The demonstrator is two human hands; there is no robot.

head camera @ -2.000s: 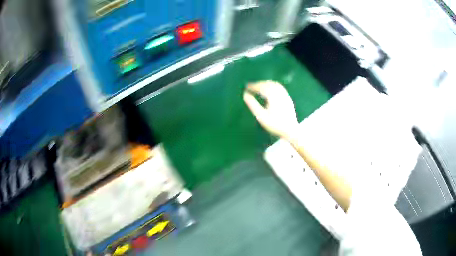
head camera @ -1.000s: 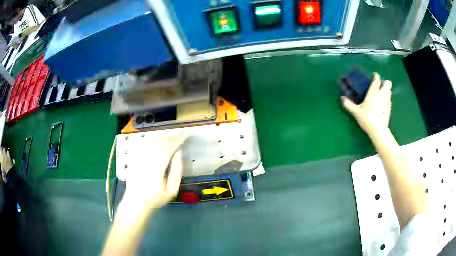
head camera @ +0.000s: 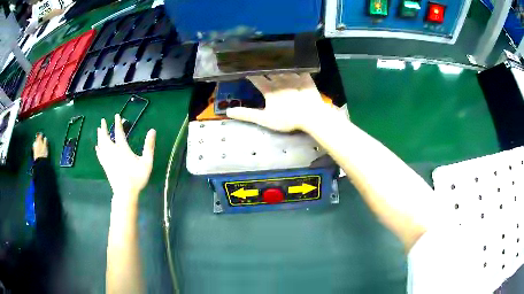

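Observation:
My right hand (head camera: 284, 103) reaches into the press from the right, over a dark phone part with camera rings (head camera: 230, 100) in the orange-edged nest (head camera: 207, 111). Its thumb lies near the rings. Its fingertips are hard to make out under the press head (head camera: 258, 57), so a grip cannot be told. My left hand (head camera: 127, 163) is open with fingers spread, just below a thin phone frame (head camera: 135, 112) on the green mat, holding nothing visible. The metal fixture plate (head camera: 258, 148) and red start button (head camera: 273, 196) are in front of the nest.
Another phone frame (head camera: 70, 143) lies left of my left hand. Another person's hand (head camera: 40, 147) and dark sleeve are at the far left. Red trays (head camera: 54, 74) and black trays (head camera: 132, 51) stand behind. A cable (head camera: 168, 189) runs left of the press. A perforated mat (head camera: 488, 201) is at right.
My right hand has moved left from the mat into the press; the dark item it held is no longer seen there. My left hand has left the fixture plate for the frames. The view has shifted left.

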